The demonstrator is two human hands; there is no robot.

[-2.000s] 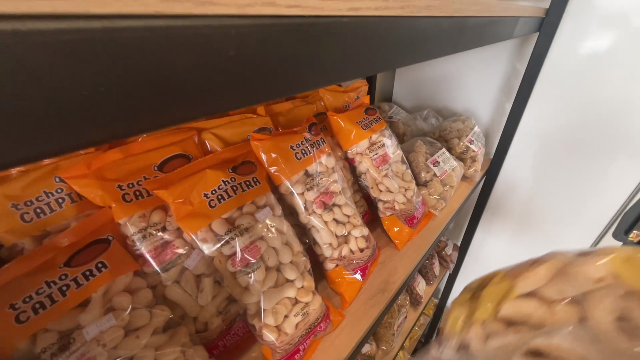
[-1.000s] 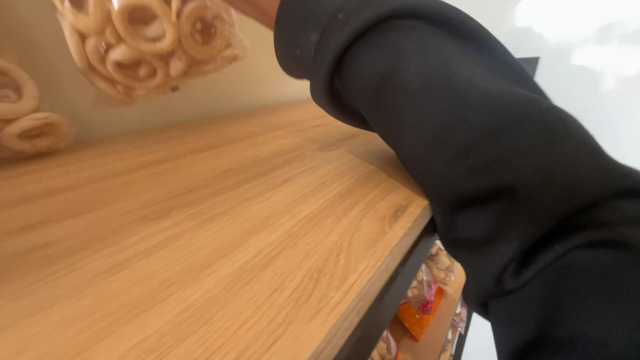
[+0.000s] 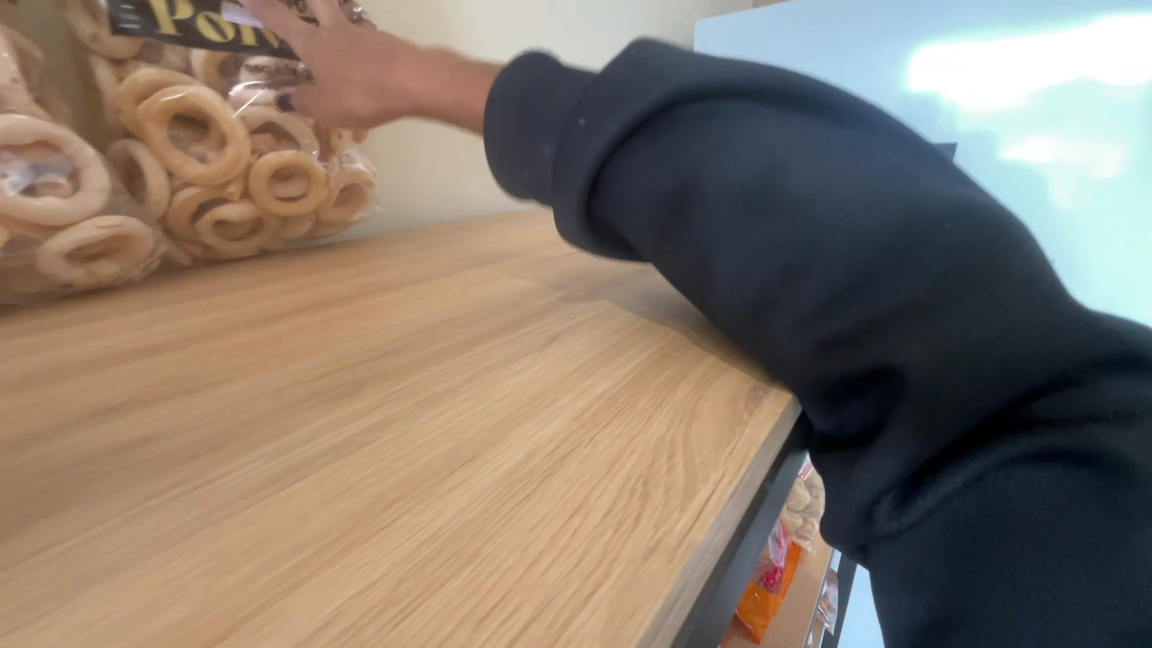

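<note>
My right hand [image 3: 351, 72] reaches in from the right, in a dark sleeve, at the upper left of the view. Its fingers are spread against the upper part of a clear plastic bag of ring-shaped biscuits [image 3: 193, 135], which has a black label with yellow lettering. This bag stands upright at the back of a wooden shelf [image 3: 405, 432]. Just left of it, another bag of ring biscuits [image 3: 54, 180] is partly cut off by the frame. The fingertips run partly beyond the top edge. My left hand is out of view.
The shelf's front edge runs down at the lower right. Beneath it, an orange package [image 3: 769, 585] and a clear bag of light-coloured snacks [image 3: 803, 508] sit on a lower level. A pale wall [image 3: 441, 171] rises behind the shelf; a glossy bluish-white surface [image 3: 990, 108] is at the right.
The view has risen from the lower shelf of orange packages. The ring biscuit bag, held off the shelf one second ago, now rests on it beside the other bag, with my right hand's fingers spread against it.
</note>
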